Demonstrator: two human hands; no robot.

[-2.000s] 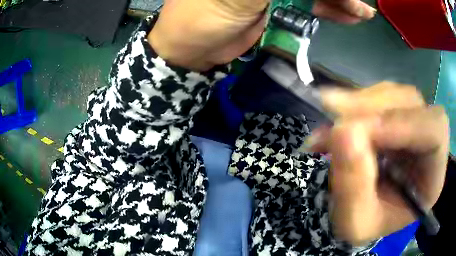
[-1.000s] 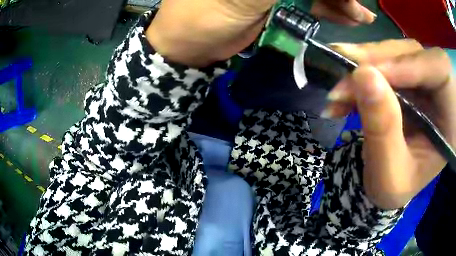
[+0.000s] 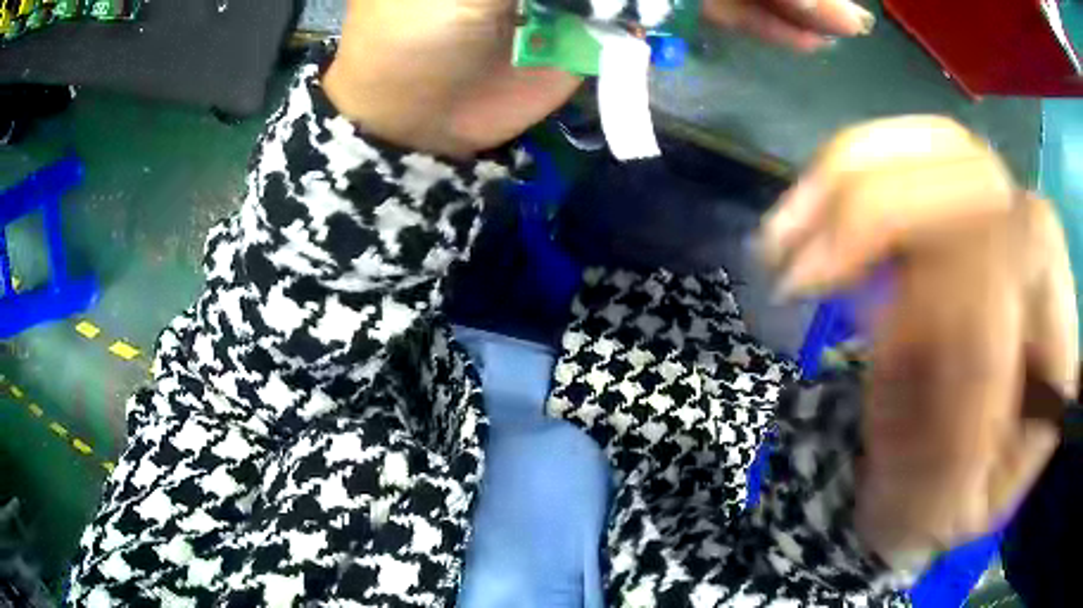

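Observation:
My left hand is at the top, cut off by the frame's edge, and holds a green circuit board. Its fingertips show to the right of the board. The board is partly cut off, with silvery-white parts on top and a small blue part at its corner. A white tape strip hangs down from the board's near edge. My right hand is at the right, blurred and apart from the board. A dark piece of the tweezers shows at its palm; their tips cannot be made out.
A red tape dispenser stands at the top right, cut off by the edge. Green-and-yellow boards lie on a dark mat at the top left. A blue stool frame stands on the green floor at the left.
The board has turned in my left hand and moved up and left; its black cylinders no longer show. My right hand has drawn the tweezers away from the tape strip.

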